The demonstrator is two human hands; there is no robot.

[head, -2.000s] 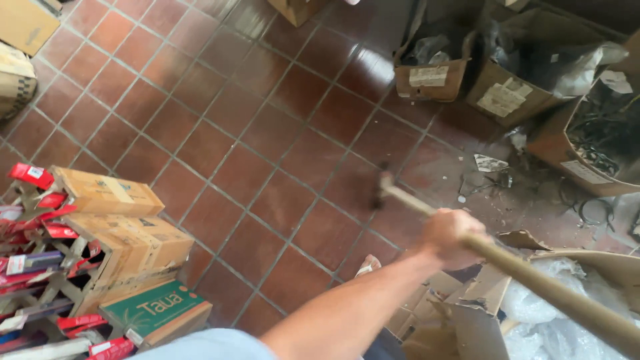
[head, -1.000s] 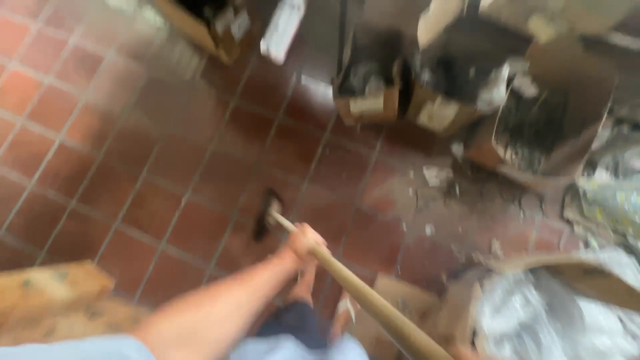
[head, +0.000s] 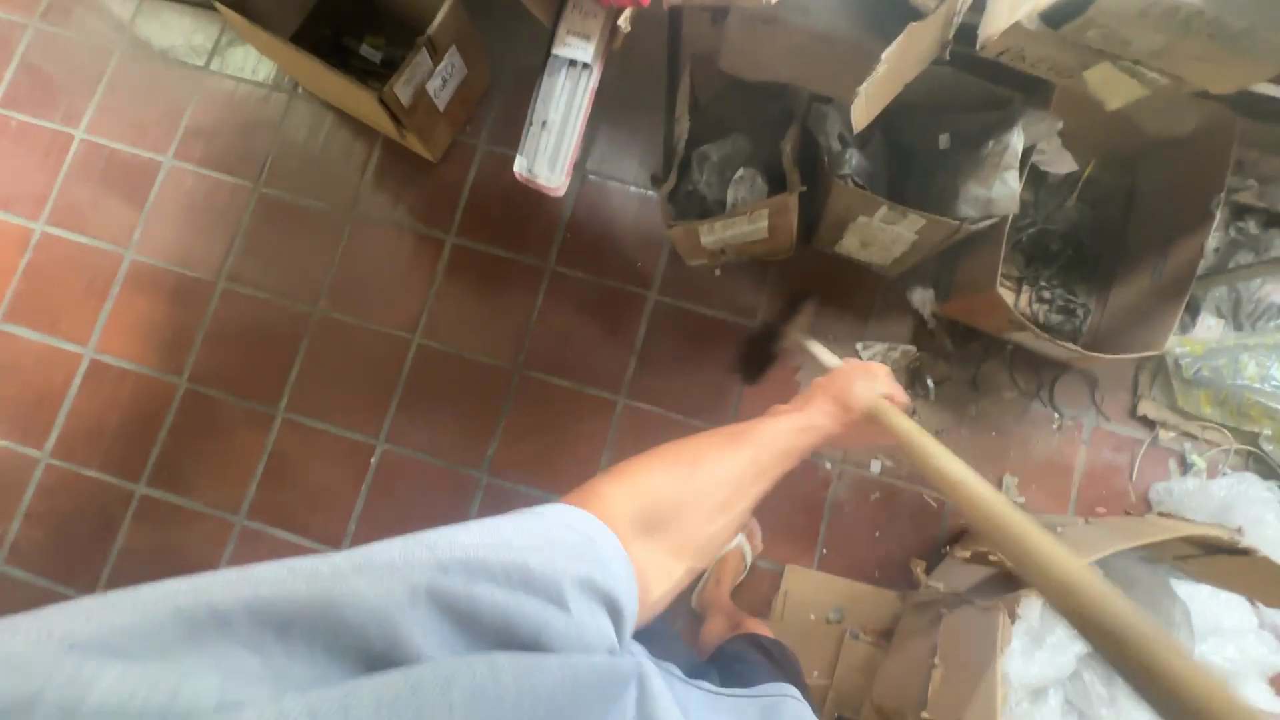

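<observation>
My left hand (head: 860, 395) is closed around the pale wooden handle (head: 1010, 520) of a broom, near its lower end. The handle runs from the lower right corner up to a dark, blurred broom head (head: 765, 350) on the red tile floor, just beyond my hand. Paper scraps and small debris (head: 890, 355) lie on the tiles right beside the hand, with dark curled strips (head: 1070, 390) farther right. My right hand is not in view.
Open cardboard boxes with plastic and dark scrap (head: 735, 230) line the upper right. Another box (head: 440, 110) and a long blister package (head: 560, 120) are at the top. A box of clear plastic wrap (head: 960, 650) and a sandalled foot (head: 730, 575) are below.
The view has swung far to the right. The broom head has moved from the middle of the floor toward the scraps near the boxes. My left hand has kept its hold on the handle.
</observation>
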